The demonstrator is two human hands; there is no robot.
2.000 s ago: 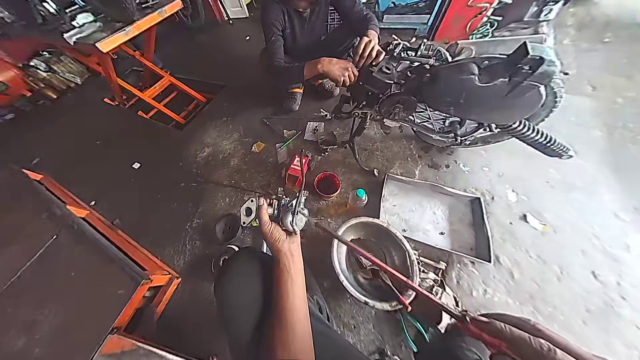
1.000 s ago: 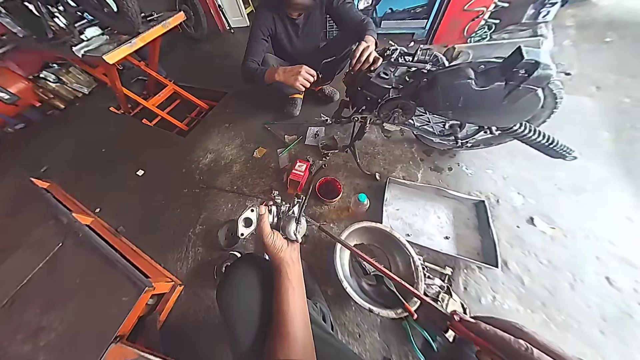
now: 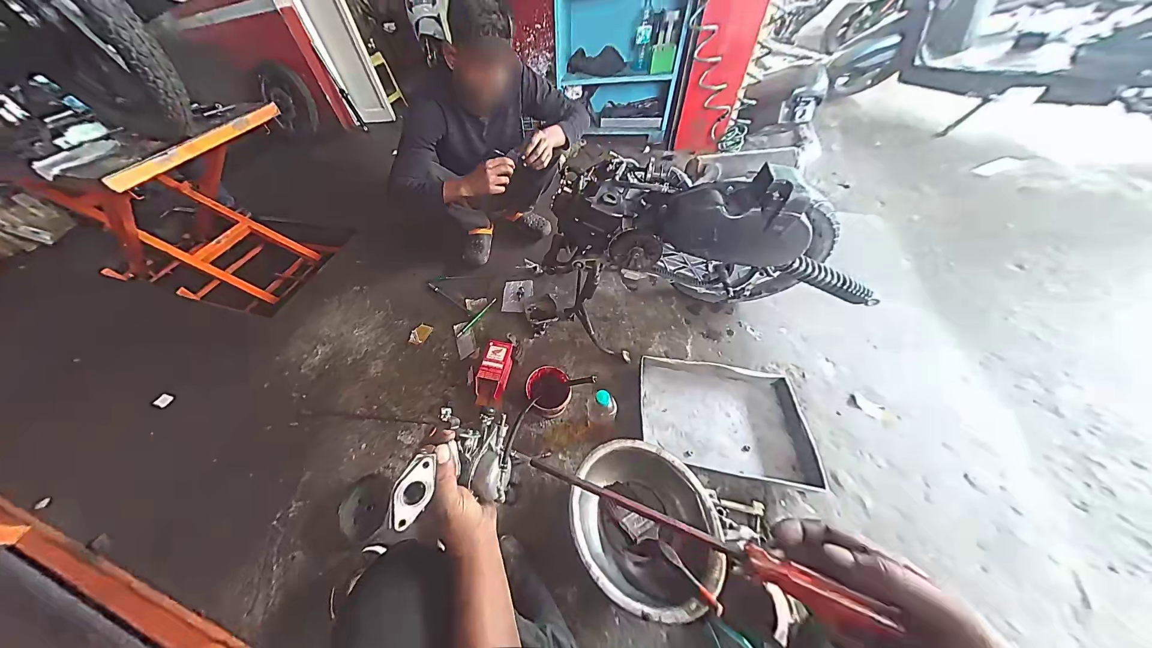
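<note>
My left hand (image 3: 461, 499) grips a metal carburetor (image 3: 486, 454), whose flat flange with a round hole faces up on the left. At the lower right, my right hand (image 3: 864, 576) is around the red handle of a long-shafted screwdriver (image 3: 648, 511). Its thin shaft runs up and left over a round metal basin (image 3: 589, 549), and its tip is at or close to the carburetor's right side; contact cannot be told. Inside the basin lie a small brush-like tool and dark matter. A red box (image 3: 493, 371) and a red cup (image 3: 548, 391) stand just beyond the carburetor.
Across from me a person (image 3: 486, 135) squats, holding a small thing beside a partly dismantled motorcycle (image 3: 702, 225). A shallow metal tray (image 3: 733, 418) lies right of a bottle with a green cap (image 3: 604, 405). Orange metal stands (image 3: 225, 247) are at the left.
The other person's hands have left the motorcycle and are now together in front of the chest. My view has tilted up somewhat. Both my hands keep their hold.
</note>
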